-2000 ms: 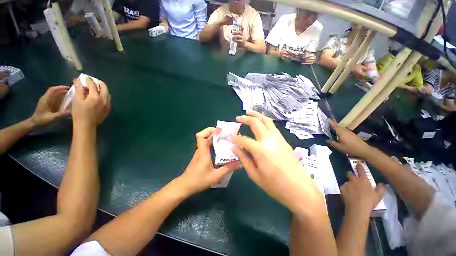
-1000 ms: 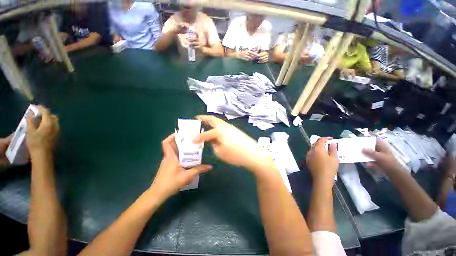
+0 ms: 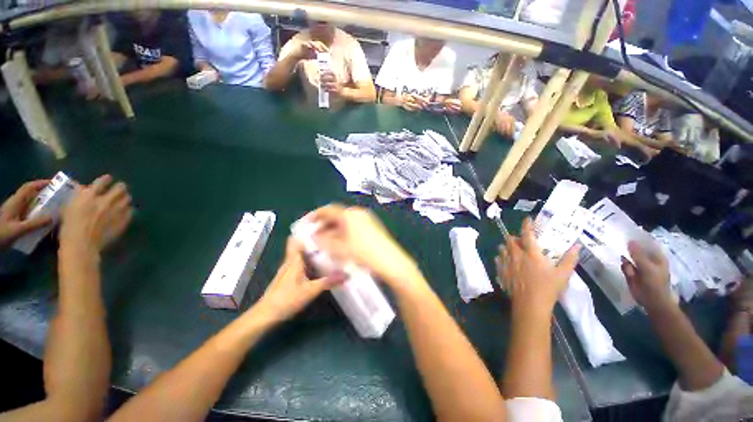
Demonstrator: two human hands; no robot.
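A white carton (image 3: 359, 298) is held at its upper end between both my hands, tilted with its lower end towards me and to the right. My left hand (image 3: 291, 280) grips it from the left. My right hand (image 3: 357, 239) is on its top end, blurred, and covers that end. Another white carton (image 3: 239, 260) lies on the green table to the left of my left hand. A soft white wrapped product (image 3: 470, 264) lies to the right of my right hand.
A leaflet pile (image 3: 396, 165) lies mid-table. At right a neighbour's hands (image 3: 537, 276) handle white papers (image 3: 603, 239) beside another wrapped product (image 3: 593, 321). At left a neighbour's hands (image 3: 95, 210) hold a carton (image 3: 45, 206). Pale posts (image 3: 537, 136) stand beyond.
A carton now lies on the table left of my hands. The held carton is tilted with its long side showing. One white piece at right is gone, and the right neighbour's hands now have papers.
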